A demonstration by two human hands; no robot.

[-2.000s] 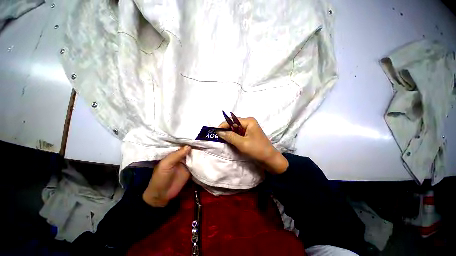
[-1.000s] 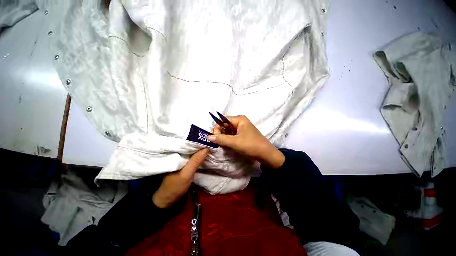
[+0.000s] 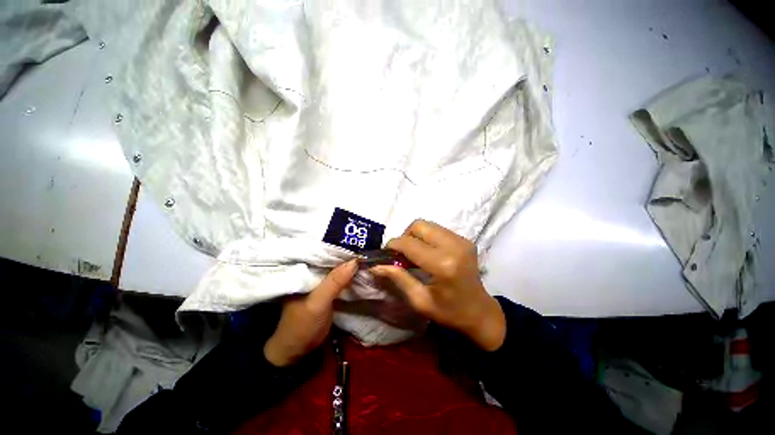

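Observation:
A pale garment [image 3: 357, 110] lies spread over the table, its collar edge bunched at my front. A dark navy neck label [image 3: 354, 230] with white print, "50" readable, lies flat above the collar seam. My left hand [image 3: 310, 314] pinches the collar edge just below the label. My right hand [image 3: 446, 276] holds red-handled thread snips [image 3: 393, 259], their dark tips pointing left at the seam under the label, close to my left thumb. Whether the blades touch a thread is too small to tell. Snap fasteners run along the garment's left edge.
The white table [image 3: 595, 204] has a curved front edge and a brown joint line [image 3: 126, 231] at left. Another pale garment [image 3: 714, 187] lies at right, and part of one [image 3: 34, 38] at upper left. Pale cloth [image 3: 127, 365] hangs or lies below the table at lower left.
The snips have turned from pointing up and left to lying along the seam below the label. The label, earlier partly under my right fingers, now shows fully. My left hand has stayed at the collar.

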